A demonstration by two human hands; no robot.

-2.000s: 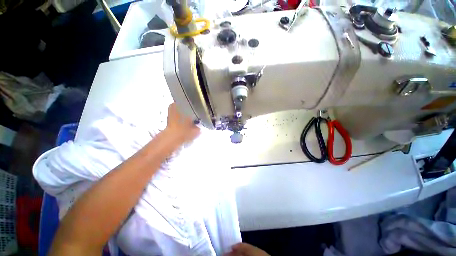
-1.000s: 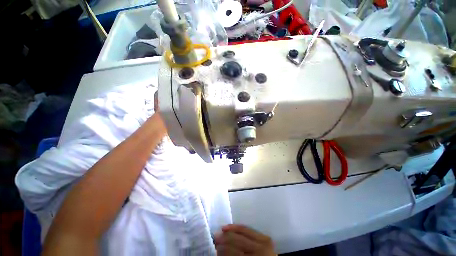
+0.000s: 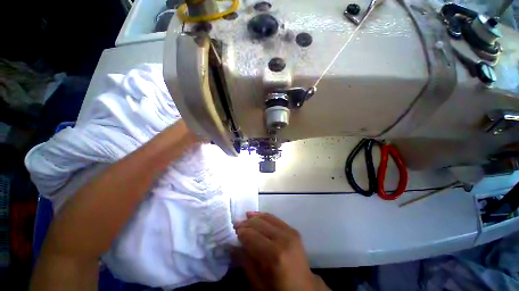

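A white gathered garment piece (image 3: 171, 210) lies bunched on the table left of the needle and hangs over its front edge. Its flat band (image 3: 246, 199) runs towards the lit presser foot (image 3: 266, 152) of the off-white sewing machine (image 3: 353, 85). My right hand (image 3: 270, 244) pinches the band's edge in front of the foot. My left forearm crosses the cloth; only the wrist end of my left hand (image 3: 190, 133) shows, and its fingers are hidden behind the machine head.
Scissors with one black and one red loop (image 3: 392, 171) lie right of the needle, beside a thin tan stick (image 3: 429, 194). A blue crate (image 3: 42, 213) stands at the left under the cloth. Grey-blue cloth (image 3: 455, 271) lies below the table at the right.
My right hand has moved up along the band, closer to the presser foot, and more of it shows. The view has come closer to the machine. My left arm still reaches behind the head.
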